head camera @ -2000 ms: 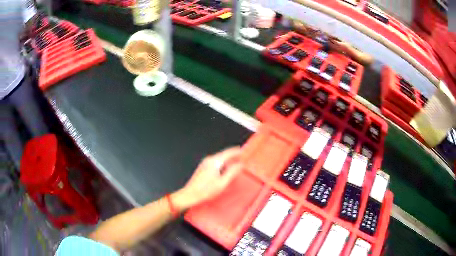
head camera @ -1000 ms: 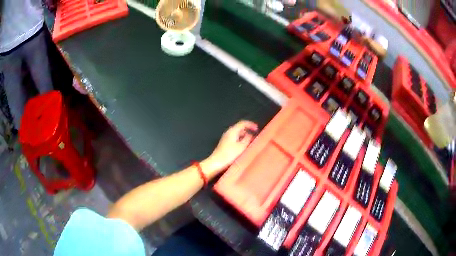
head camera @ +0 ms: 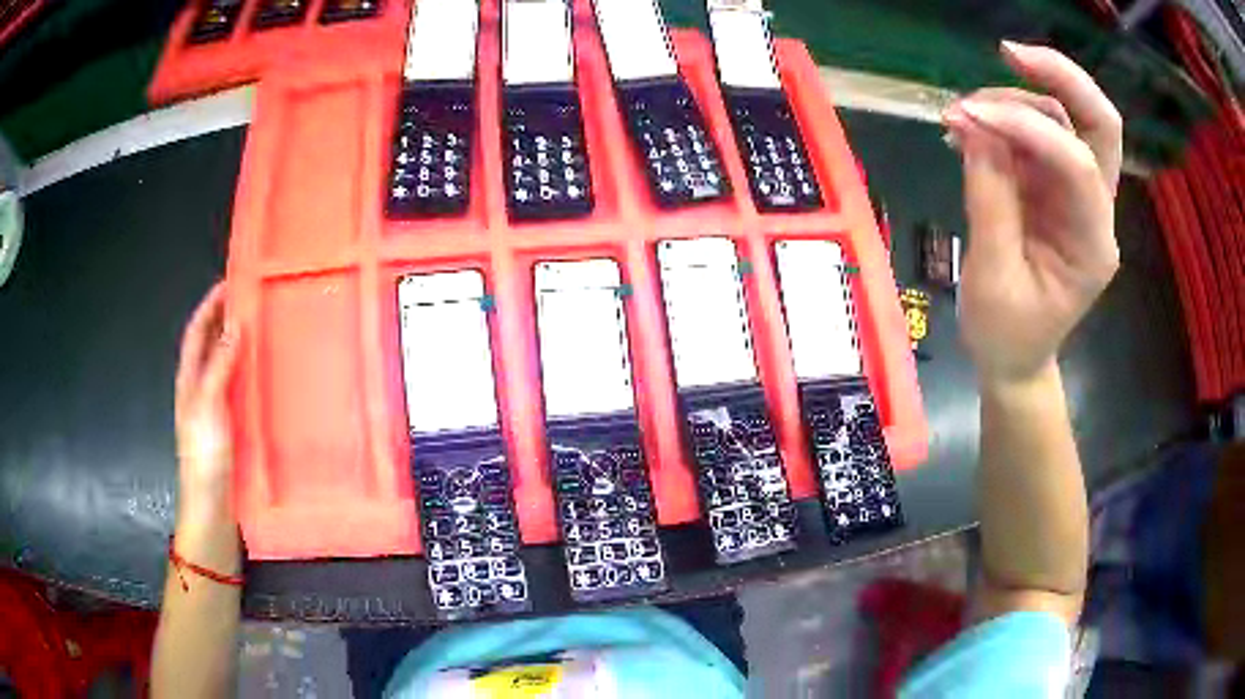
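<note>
The red phone tray (head camera: 307, 280) lies in front of me, its two leftmost pockets empty. Several open flip phones (head camera: 451, 358) lie in it in two rows, with white screens above black keypads. The near row's keypads reach over the tray's front edge. My left hand (head camera: 208, 389) rests along the tray's left side, fingers extended; nothing shows held in it. My right hand (head camera: 1045, 225) is raised to the right of the tray, fingers bent and apart, with nothing visible in it.
Another red tray (head camera: 205, 66) with dark phones is at the upper left. A small dark block (head camera: 938, 255) and a black piece with gold print (head camera: 913, 317) lie right of the tray. Stacked red trays (head camera: 1208, 260) stand at the right edge.
The view has turned, so the phone tray now appears straighter and nearer the centre. My right hand has come into view, raised. My left hand remains at the tray's left side, its fingers straighter.
</note>
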